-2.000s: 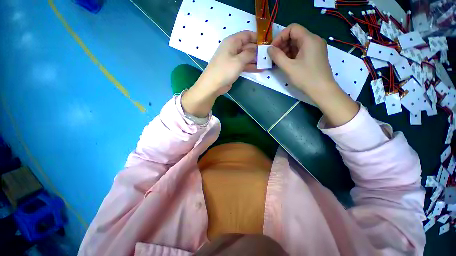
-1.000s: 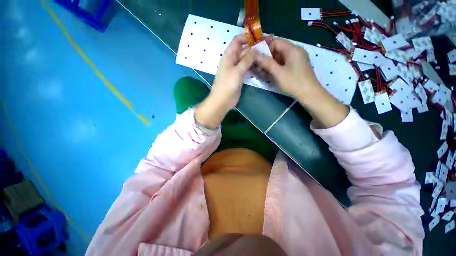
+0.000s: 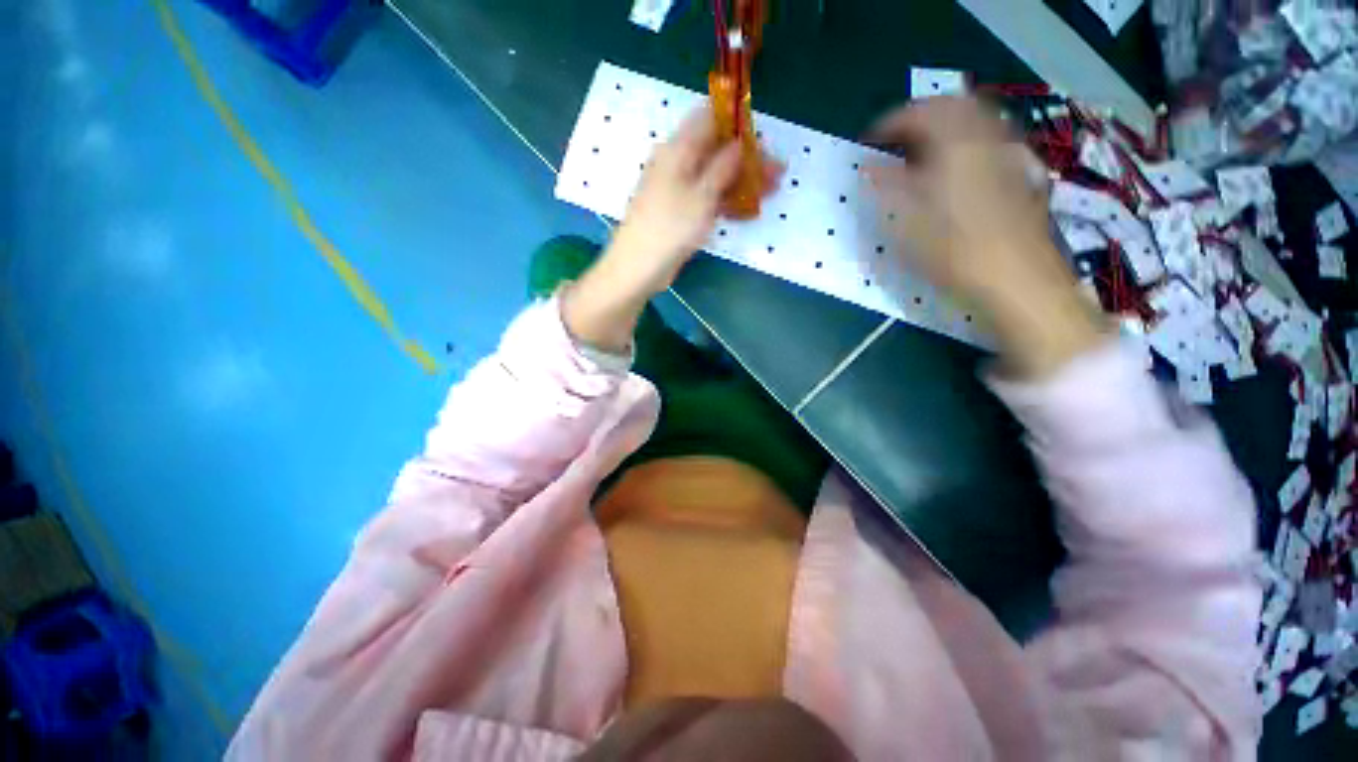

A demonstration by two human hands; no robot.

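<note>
My left hand holds an amber strip upright over the dotted sheet. Red and dark lead wires run along the strip to the top edge of the picture. My right hand is apart from the left, blurred, over the right part of the dotted sheet; whether its fingers hold anything cannot be told. The white dotted sheet lies flat and slanted on the dark green bench. No white pad shows at the end of the strip.
Wired white pieces lie in a tangled pile at the right, with more scattered below. A clear plastic bag is at the upper right. The bench edge slants past blue floor. A blue stool stands at the lower left.
My right hand has let go of the amber strip and moved right, towards the pile. The white pad seen between both hands is no longer visible there. My left hand still holds the strip.
</note>
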